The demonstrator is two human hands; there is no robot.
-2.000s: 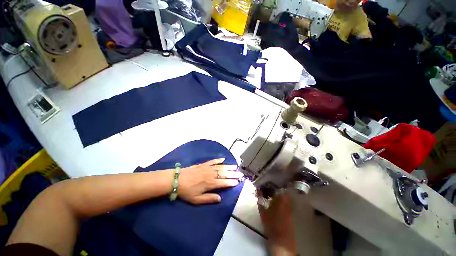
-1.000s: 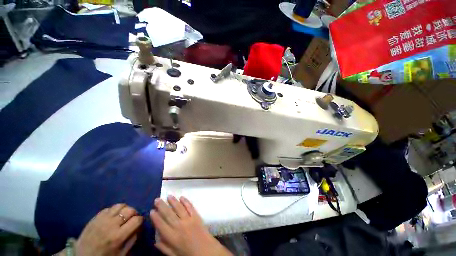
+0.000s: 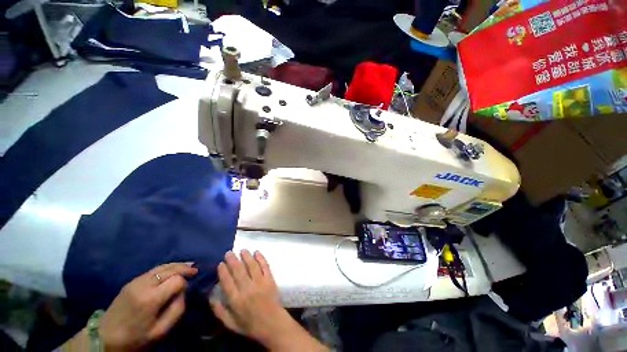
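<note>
The navy cut piece (image 3: 155,213) lies on the white table with its rounded end up. Its right edge runs to the lit presser foot and needle (image 3: 237,184) of the sewing machine (image 3: 295,137). My left hand (image 3: 146,302), with a ring and a green bracelet, is on the piece's near part, fingers curled on the cloth. My right hand (image 3: 249,292) lies beside the piece's right edge, fingers stretched on the table. Its thumb is at the cloth edge; whether it pinches the cloth is unclear.
A smartphone (image 3: 392,242) with a white cable lies right of my right hand. A navy strip-like panel (image 3: 62,130) lies at left. Stacked navy pieces (image 3: 137,38) are at the far left. A red pouch (image 3: 371,84) and a red printed bag (image 3: 536,62) are behind the machine.
The view has swung right from the earliest frame. My right hand has come from behind the machine head to the near table edge. My left hand has left the needle area for the piece's near part.
</note>
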